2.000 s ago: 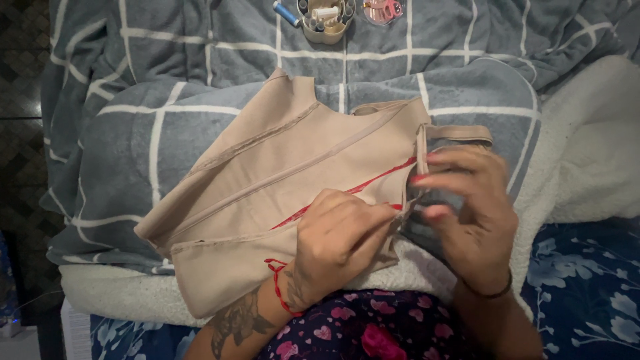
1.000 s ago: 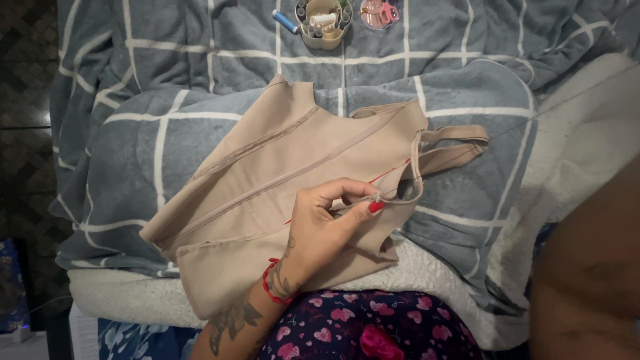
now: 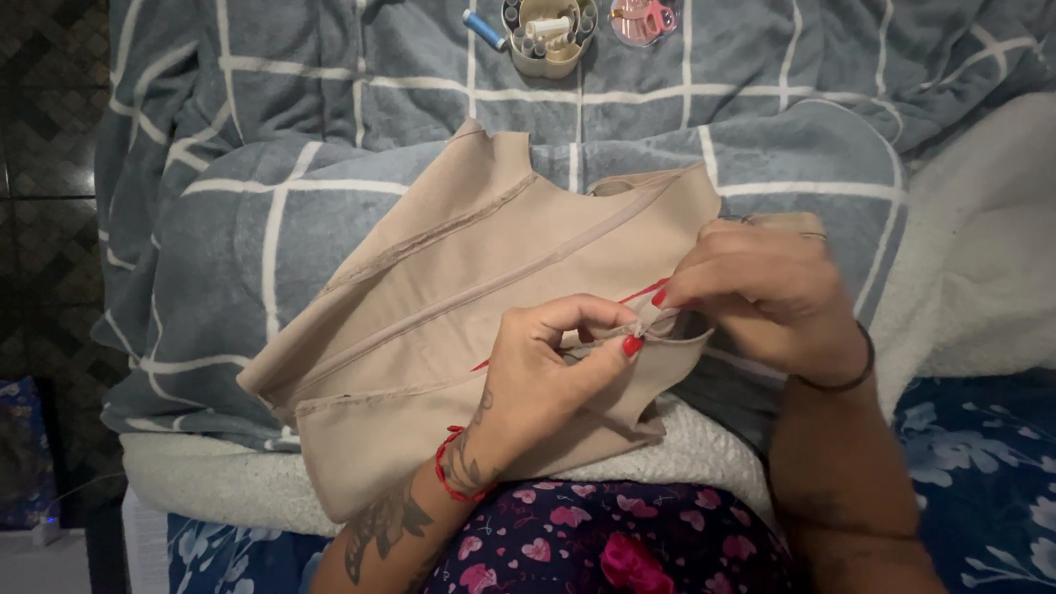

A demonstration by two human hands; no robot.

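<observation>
A beige fabric garment (image 3: 462,272) with visible seams lies across a grey checked blanket over my lap. My left hand (image 3: 569,355) pinches a seam edge of it between thumb and index finger, near its right side. Just right of that, my right hand (image 3: 751,297) has its fingertips at the same edge, thumb and index finger close together on the cloth. A strip of red (image 3: 645,290) shows along the fabric beside the fingertips. Whether a needle or thread is between the right fingers is too small to tell.
At the top stand a cream container (image 3: 551,62) with thread spools and a round clear case (image 3: 643,18) with pink-handled scissors. A blue thread spool (image 3: 483,30) lies on the grey checked blanket (image 3: 330,165). White fleece (image 3: 231,478) and blue floral cloth (image 3: 973,462) lie around my lap.
One second ago my right arm was out at the far right, away from the garment; the right hand is now back at the seam. My left hand keeps its pinch on the cloth.
</observation>
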